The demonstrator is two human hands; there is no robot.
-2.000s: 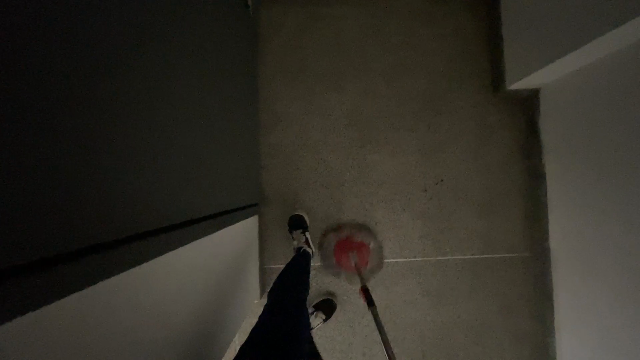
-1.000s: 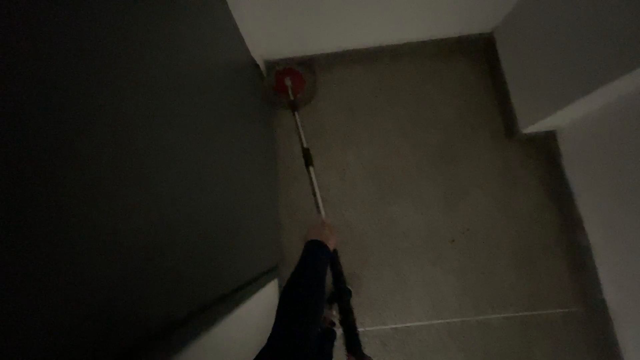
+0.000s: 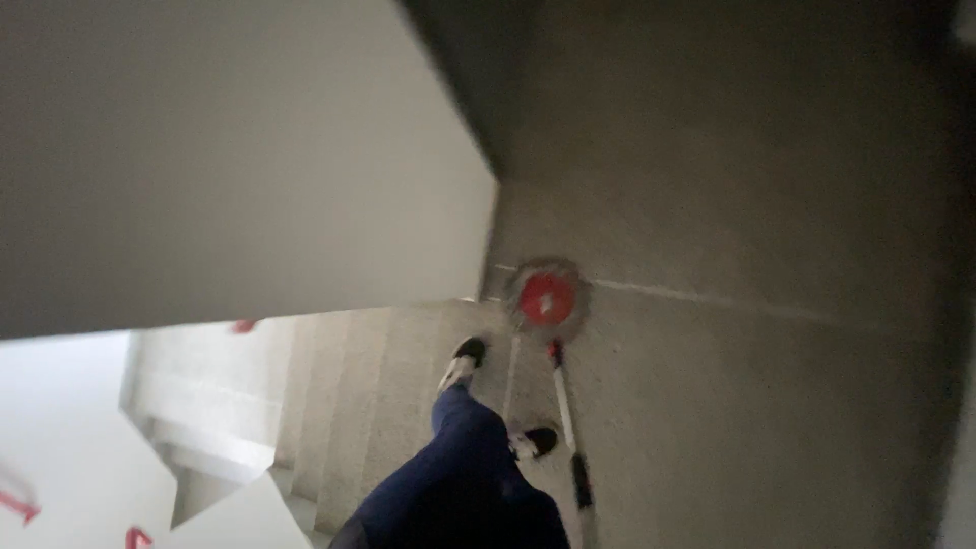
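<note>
A round mop with a red centre plate and a grey fringe, its mop head (image 3: 547, 299) flat on the concrete floor, lies close to the lower corner of a pale wall. Its handle (image 3: 566, 412), light with dark and red parts, runs down to the bottom edge of the head view. Neither of my hands shows, so what holds the handle is hidden below the frame. My dark shoes (image 3: 471, 351) stand left of the handle, below the mop head.
Concrete stairs (image 3: 343, 396) run off at the left beside my feet. A pale wall (image 3: 305, 168) fills the upper left, its corner near the mop head. Red marks (image 3: 19, 505) show on the white surface at lower left. Bare floor (image 3: 724, 427) extends to the right.
The mop head has come from the far wall corner back to near my feet. A hand on the handle one second ago is out of view now. The view has shifted to show stairs.
</note>
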